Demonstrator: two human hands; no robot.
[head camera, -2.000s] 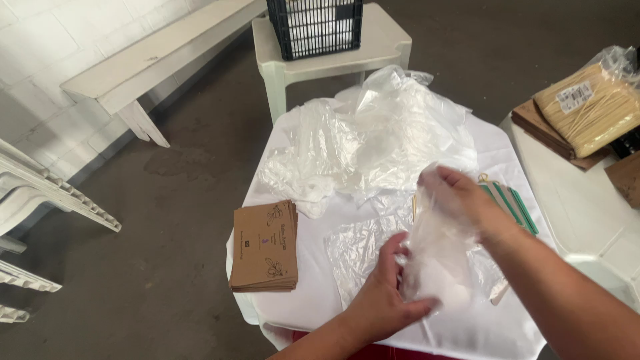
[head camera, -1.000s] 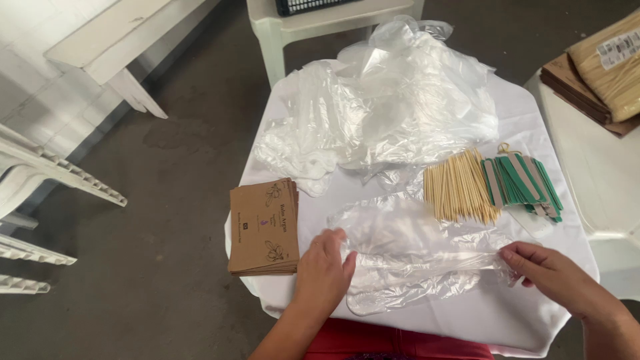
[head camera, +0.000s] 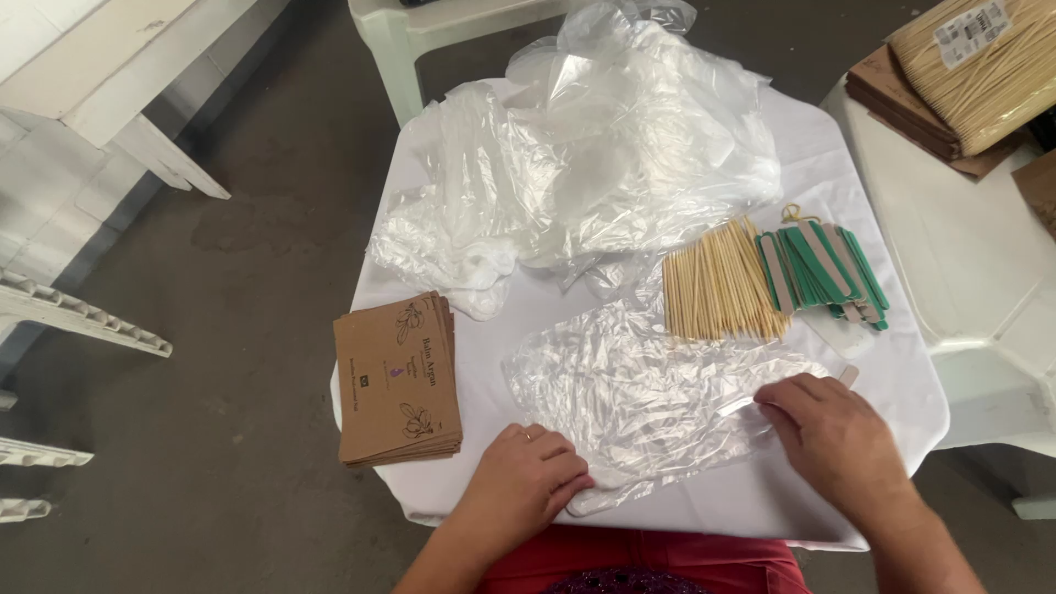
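Note:
A clear plastic bag (head camera: 635, 396) lies spread and crinkled on the white-clothed table near its front edge. My left hand (head camera: 532, 470) rests at the bag's lower left corner, fingers bent; its grip there is partly hidden. My right hand (head camera: 825, 429) pinches the bag's right part between thumb and fingers. Just beyond the bag are a bundle of thin wooden sticks (head camera: 722, 285) and, to its right, green and grey nail files (head camera: 825, 272). Brown printed cardboard packets (head camera: 398, 384) are stacked at the left. A large heap of clear plastic bags (head camera: 610, 157) covers the back.
A white plastic chair (head camera: 949, 247) at the right holds a packet of wooden sticks (head camera: 982, 74) on brown cardboard packets (head camera: 883, 99). Another pale plastic piece of furniture (head camera: 396, 58) stands behind the table. A white bench (head camera: 124, 66) is at upper left, and white plastic slats (head camera: 82, 313) at left.
The bag was held up in both hands two seconds ago and now lies flat on the table. Since one second ago, it has been spread wider, and my left hand has moved to its near edge.

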